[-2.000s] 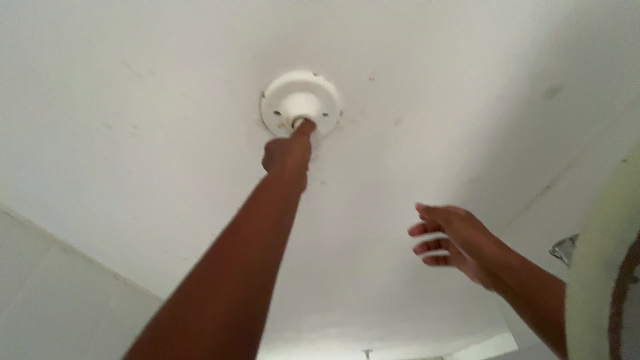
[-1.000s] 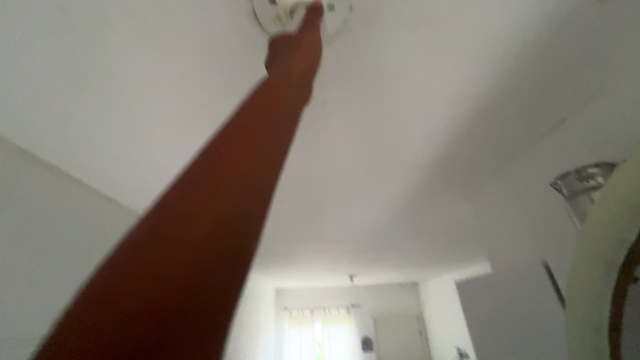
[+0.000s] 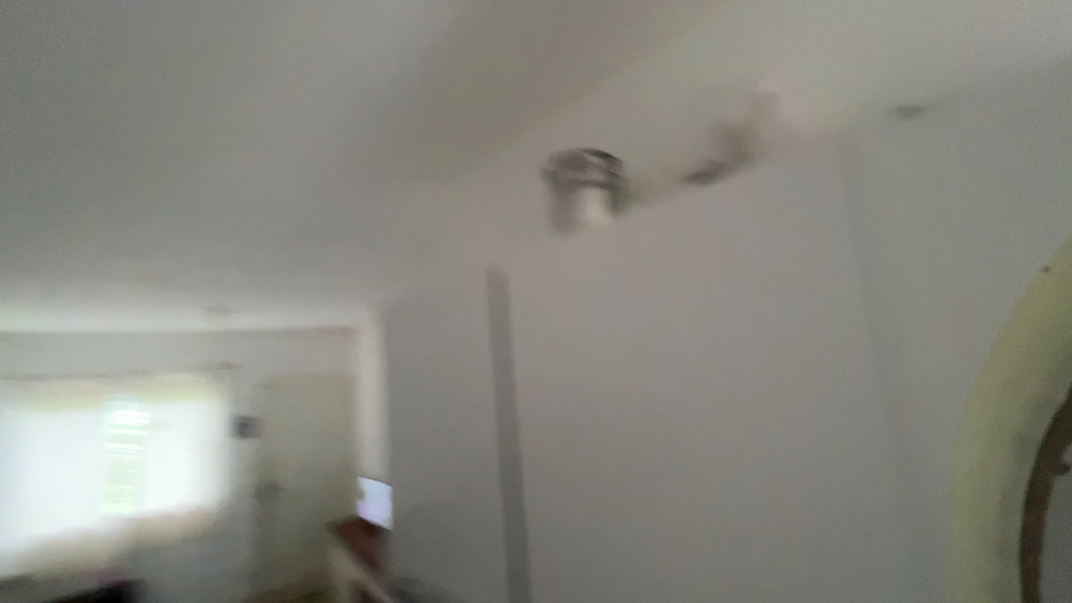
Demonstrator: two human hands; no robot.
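Note:
Neither my left hand nor my right hand shows in the head view now, and what they hold or touch is hidden. The round white lamp holder on the ceiling is out of view too. A blurred glass-like object (image 3: 584,191) is up near the top middle, beside some dark and pinkish blurred things (image 3: 724,155) whose kind I cannot tell.
A pale curved edge (image 3: 988,435) fills the far right. White ceiling (image 3: 251,167) spans the top. At the lower left are a bright curtained window (image 3: 167,452), a door (image 3: 306,469) and a small lit panel (image 3: 375,502). A grey wall (image 3: 695,377) stands at centre right.
The view has swung away to the right and down. The arm that reached up to the ceiling lamp holder has left the view, as has the holder.

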